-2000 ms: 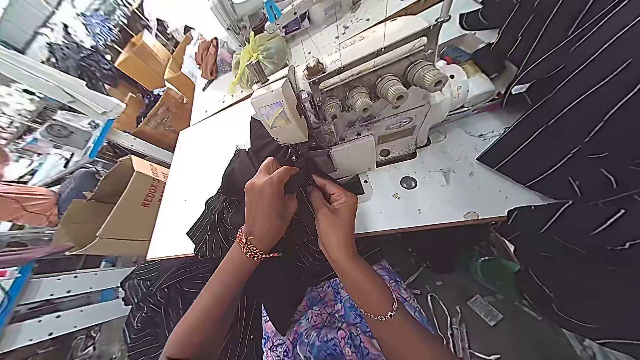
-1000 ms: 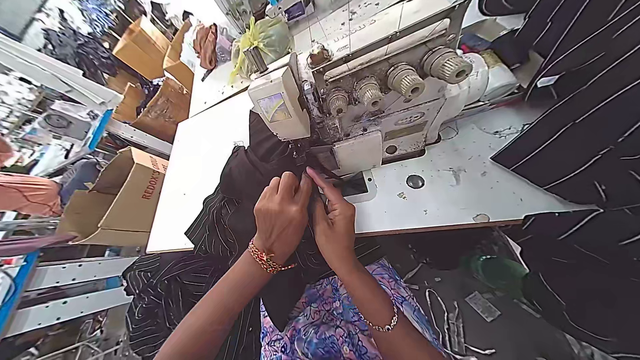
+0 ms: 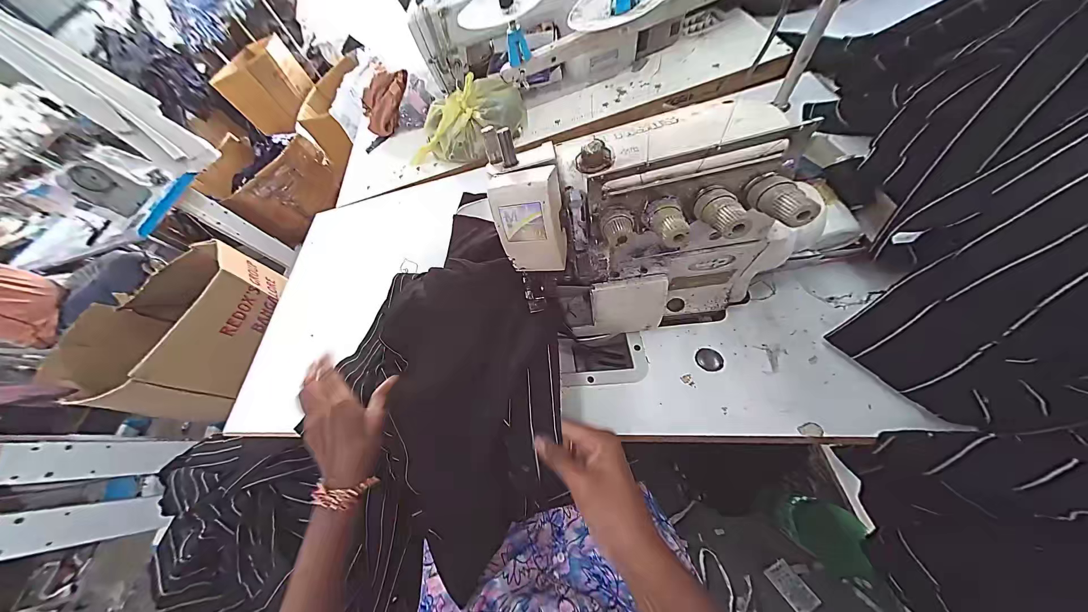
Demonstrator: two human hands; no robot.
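Black pinstriped fabric [image 3: 459, 340] lies over the front of the white sewing table, its far part by the presser foot [image 3: 534, 293] of an overlock sewing machine [image 3: 680, 221], and hangs over the edge toward my lap. My left hand [image 3: 342, 421], slightly blurred, is at the fabric's left side with thumb and fingers spread; whether it touches the cloth is unclear. On the right border of the same fabric, near the table edge, my right hand [image 3: 586, 455] has its thumb and fingers at the cloth; whether it pinches it cannot be told.
More striped black fabric [image 3: 977, 255] lies at the right and hangs down. An open cardboard box [image 3: 195, 340] stands left of the white table [image 3: 297, 331]. Behind are a yellow plastic bag [image 3: 476, 115] and another sewing machine [image 3: 595, 59]. A dark heap of striped cloth [image 3: 238, 518] hangs lower left.
Both hands have moved back from the presser foot toward me and apart, the left one to the left side of the fabric. The fabric near the foot is now uncovered.
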